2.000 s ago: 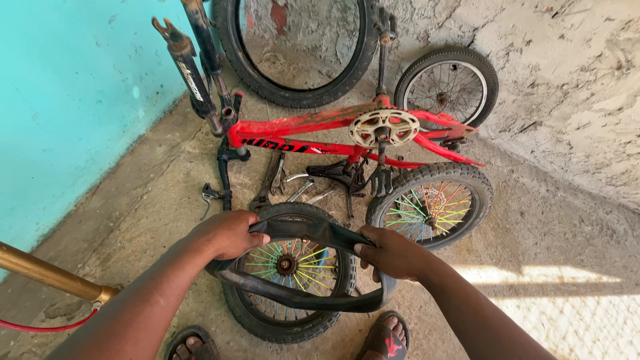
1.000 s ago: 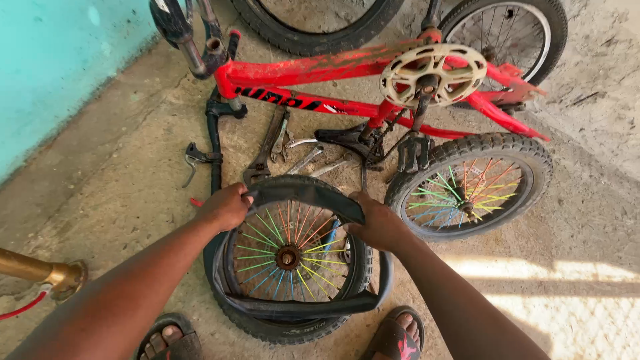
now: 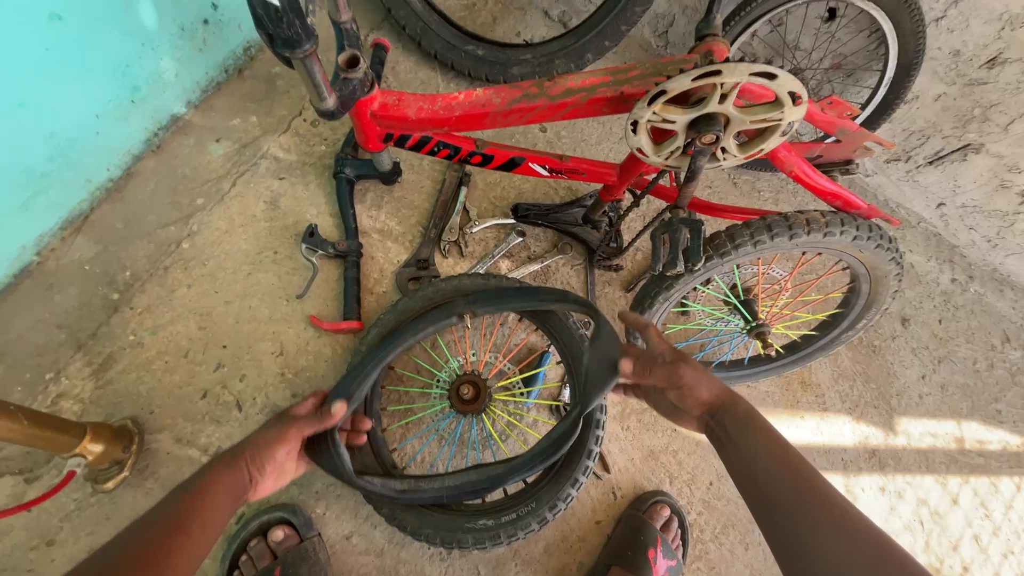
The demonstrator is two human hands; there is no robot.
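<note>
My left hand [image 3: 308, 440] holds the lower left side of a black rubber inner tube [image 3: 472, 302], its fingers and thumb around it. On the tube's right side, my right hand [image 3: 660, 372] has its fingers spread and touching or close to the rubber; whether it grips is unclear. The tube forms a loose, limp loop above a bicycle wheel [image 3: 470, 392] with a knobby tyre and coloured spokes, lying on the floor between my sandalled feet. Through the wheel's spokes a blue-handled tool [image 3: 540, 374] shows in part.
Beyond the wheel lies a red bicycle frame [image 3: 512, 112] with a chainring [image 3: 716, 116]. A second coloured-spoke wheel [image 3: 756, 312] is at right. An adjustable wrench [image 3: 432, 240], locking pliers [image 3: 456, 220], a handlebar [image 3: 350, 232] with a brake lever and a brass-coloured pump [image 3: 60, 436] are around.
My hands have moved from the tube's upper edge down to its left and right sides and farther apart. My right hand's fingers have opened out. The view has come closer.
</note>
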